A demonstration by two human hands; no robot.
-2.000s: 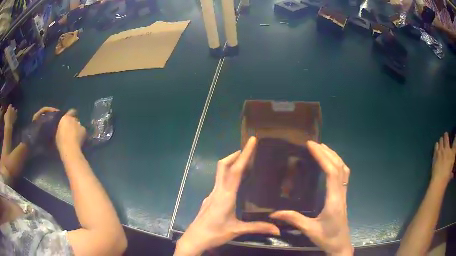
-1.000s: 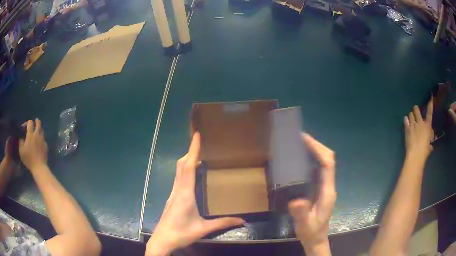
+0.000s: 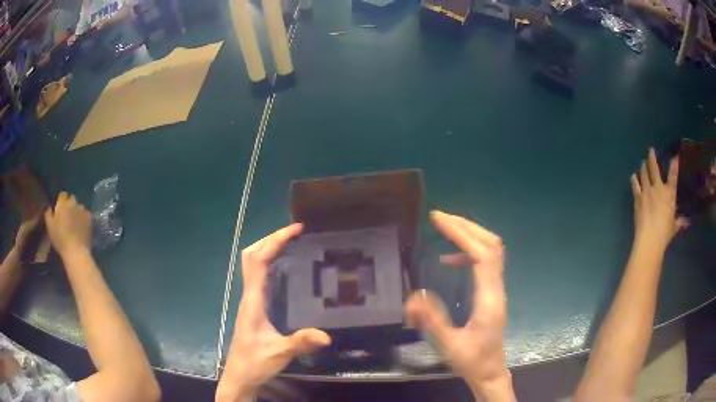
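The gift box's brown-lined lid stands open in front of me. The foam insert lies at the box's opening, light grey with a cross-shaped cut-out in its middle. Whether it is fully seated is unclear. My left hand holds the box and foam at the left, fingers at the upper left corner and thumb on the front edge. My right hand is beside the right side, fingers spread and blurred, with nothing seen in it. Its thumb is close to the box edge.
A plastic bag and a cardboard sheet lie left. Rack uprights stand beyond the seam. Dark boxes lie on the far right. Neighbours' hands are at the left and right.
The foam insert, held upright in my right hand beside the empty box a second ago, now lies at the box's opening. My right hand has let go and its fingers are spread.
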